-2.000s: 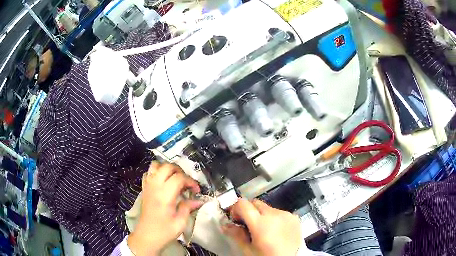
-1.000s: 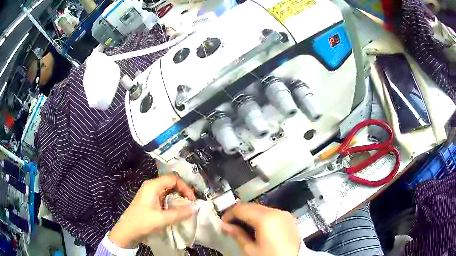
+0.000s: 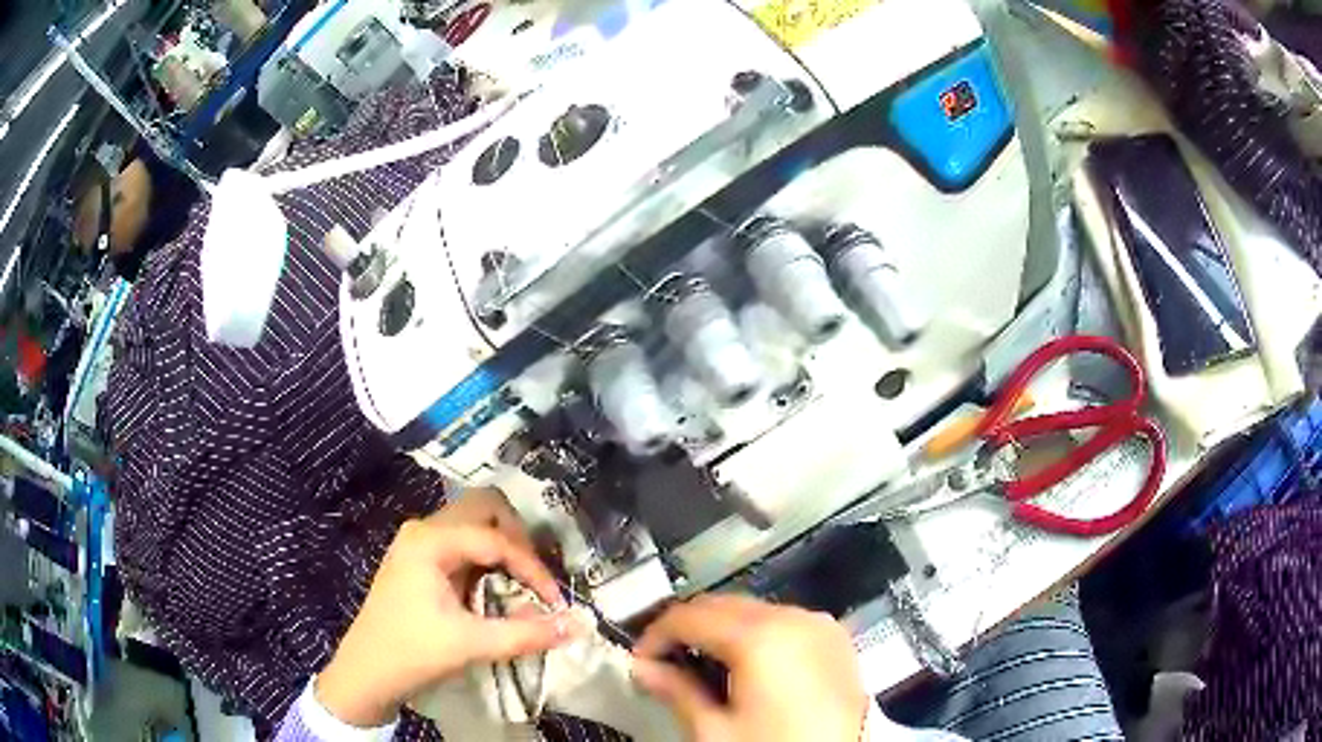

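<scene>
The white overlock machine (image 3: pixel 653 174) fills the middle of the view. Its presser foot area (image 3: pixel 587 507) is just above my hands. My left hand (image 3: pixel 435 616) pinches a bunched piece of cream fabric (image 3: pixel 580 681) between thumb and fingers. My right hand (image 3: pixel 761 667) pinches the same fabric's edge on the right side. The fabric is in front of the needle area, at the table's front edge. A bit of dark striped cloth (image 3: pixel 573 728) shows below it. My fingertips partly hide the fabric's edge.
Dark striped fabric (image 3: pixel 247 449) is heaped left of the machine. Red-handled scissors (image 3: pixel 1080 435) lie at the right, with a yellow-orange stick (image 3: pixel 957 432) beside them. A phone (image 3: pixel 1171 261) lies on cream cloth. A blue crate (image 3: pixel 1261 471) is at the lower right. A person's head (image 3: pixel 116 206) shows at upper left.
Both hands have moved slightly down from the needle area with the cream fabric. My left hand has shifted left and bunched the fabric. The machine appears slightly further left in view.
</scene>
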